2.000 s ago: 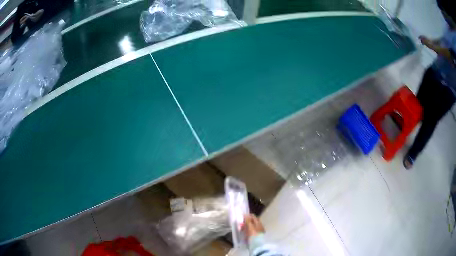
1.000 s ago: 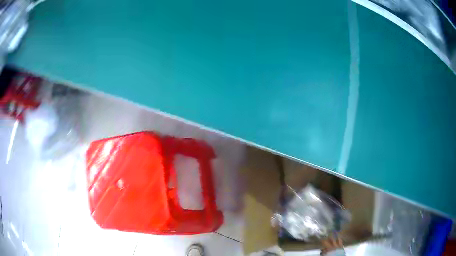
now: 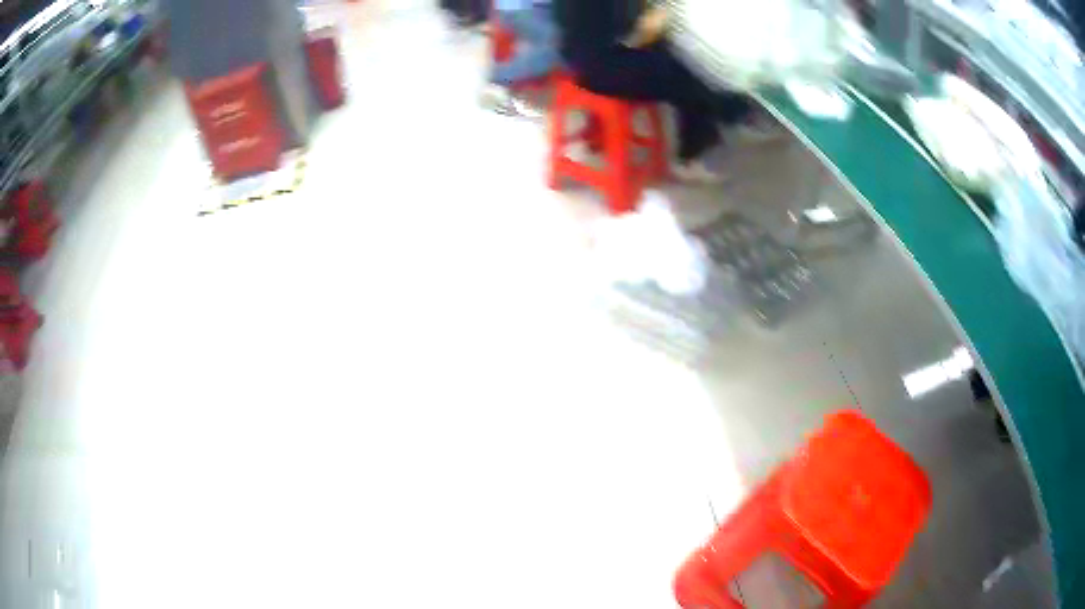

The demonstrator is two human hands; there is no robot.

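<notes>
Neither of my hands is in the picture. Nearest in front of me, at the lower right, a bright red plastic stool (image 3: 851,500) stands on the glossy pale floor (image 3: 393,393). Much of the floor is washed out by glare. The green bench top (image 3: 988,268) curves down the right side, with whitish and clear plastic bags (image 3: 1029,232) along its far side. The picture is blurred.
Seated people (image 3: 625,60) are at the top, one in dark clothes on a red stool (image 3: 609,137). Grey trays (image 3: 756,268) and a white bag (image 3: 654,244) lie on the floor behind them. Red boxes (image 3: 238,125) stand by a grey pillar at the upper left.
The view has swung away from the bench onto the open floor and aisle. The hand, the clear bag and the carton seen before are out of the picture; the bench is now at the right.
</notes>
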